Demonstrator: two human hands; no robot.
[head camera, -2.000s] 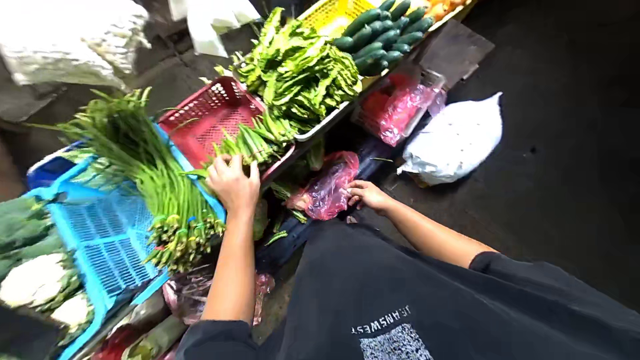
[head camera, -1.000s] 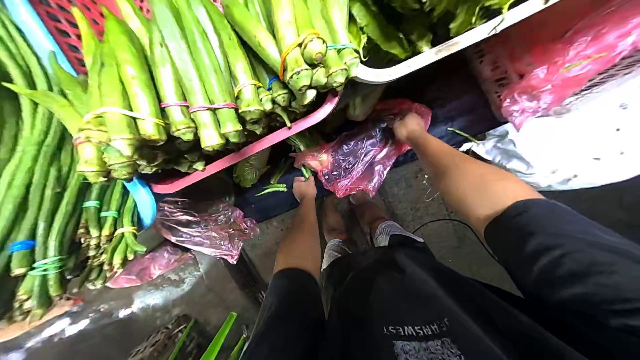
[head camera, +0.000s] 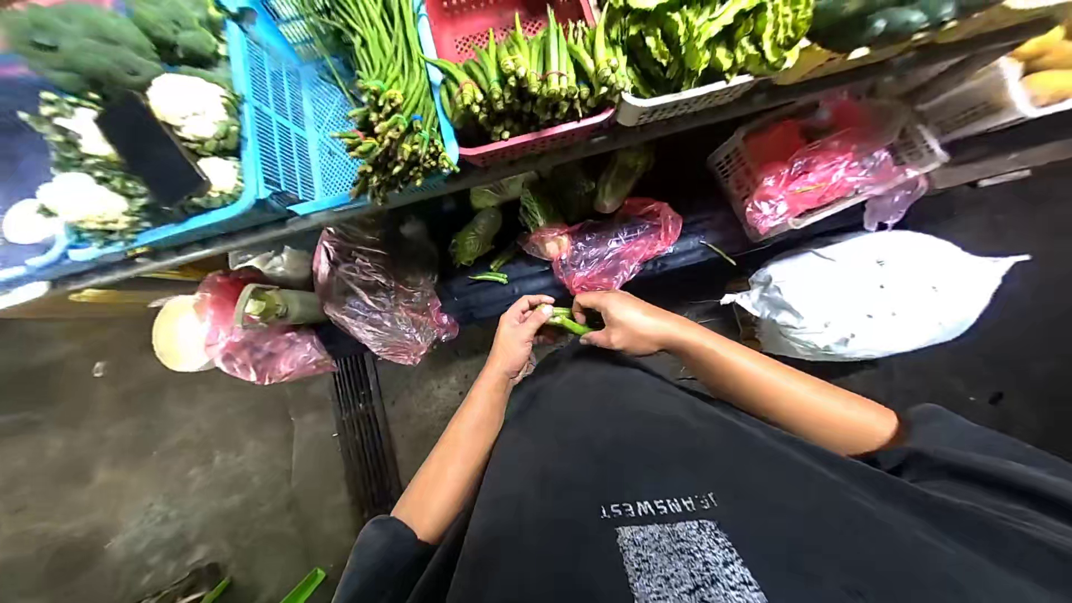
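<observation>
Some green okra pods (head camera: 567, 320) are held between my two hands, in front of my dark shirt. My left hand (head camera: 521, 337) grips their left end with thumb and fingers. On their right end my right hand (head camera: 618, 322) is closed. Just beyond the hands lies a crumpled pink plastic bag (head camera: 615, 247), touched by neither hand as far as I can tell. A small green piece (head camera: 489, 277) rests on the dark ledge to its left. Above, banded okra bundles (head camera: 536, 79) fill a red basket (head camera: 540, 138), beside a bunch of long beans (head camera: 398, 117).
Blue crates (head camera: 289, 126) with cauliflower (head camera: 191, 107) stand at the upper left. Leafy greens lie in a white tray (head camera: 682, 102). Lower down are pink bags (head camera: 377, 293), a white basket (head camera: 904, 180) of plastic bags, and a full white sack (head camera: 879, 293) on the floor at right.
Both hands have come together in front of the shirt. My right hand has let go of the pink bag, which lies on the ledge. The view has swung back from close to the baskets.
</observation>
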